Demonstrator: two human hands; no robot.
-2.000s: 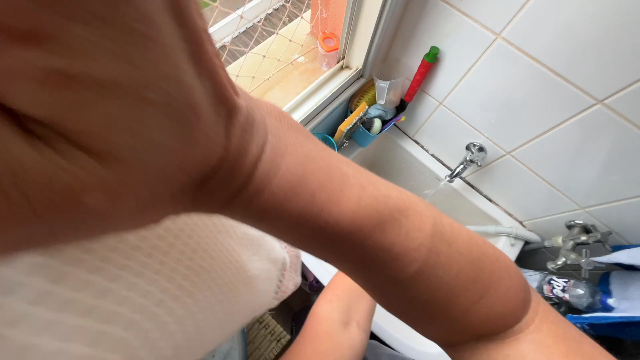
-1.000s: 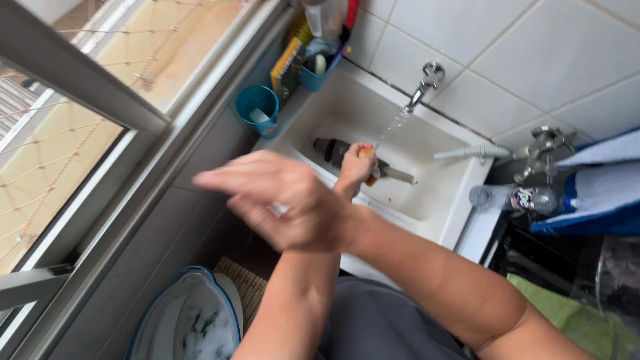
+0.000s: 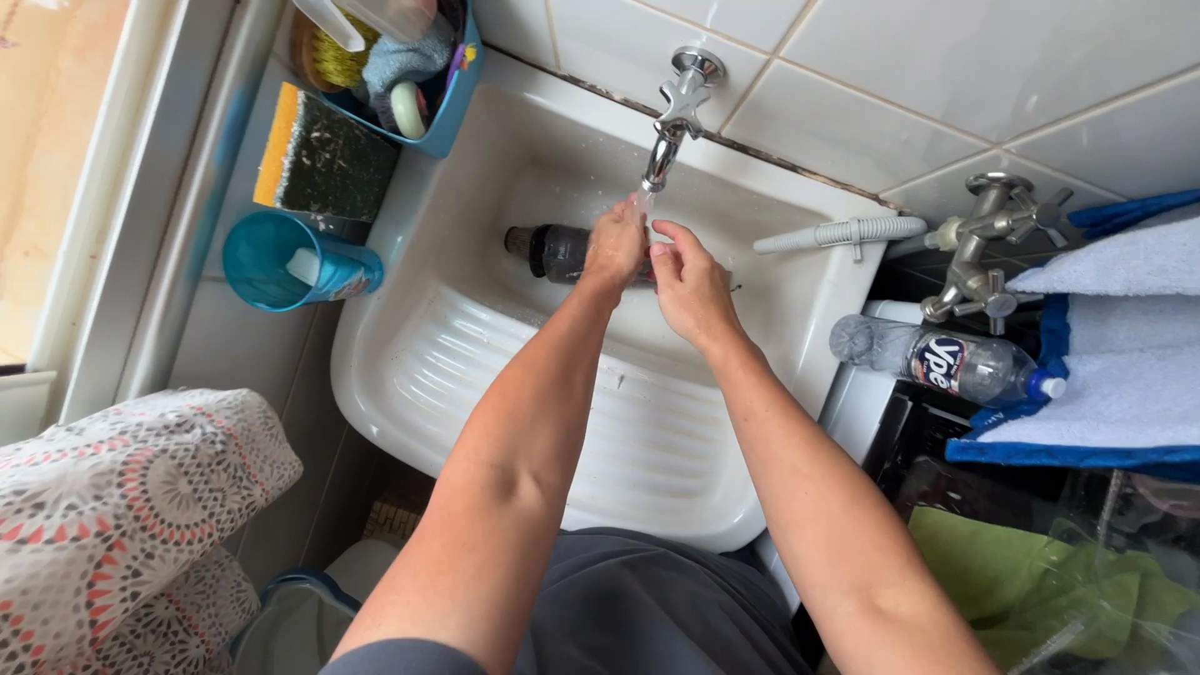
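Water runs from the chrome faucet [image 3: 664, 155] over my left hand [image 3: 616, 246], whose fingers are under the spout; whether it holds anything is hidden. Close by on the right, my right hand [image 3: 692, 281] has its thumb and fingers apart, with nothing seen between them. Beneath both hands a dark bottle-like object [image 3: 562, 253] lies on its side in the white laundry sink [image 3: 619, 412], partly covered by my left hand. The sink's ribbed washboard slopes under my forearms.
At the sink's left stand a blue container of brushes [image 3: 450, 112], a sponge [image 3: 328, 155] and a blue cup [image 3: 300, 262]. A grey drain hose [image 3: 839, 234] enters from the right, near a plastic detergent bottle [image 3: 947, 361] and blue-edged towels [image 3: 1125, 375]. Patterned cloth [image 3: 141, 506] hangs lower left.
One hand was raised in front of the camera and is now lowered to the running water beside the other. A small yellow-orange item at the hand in the sink no longer shows.
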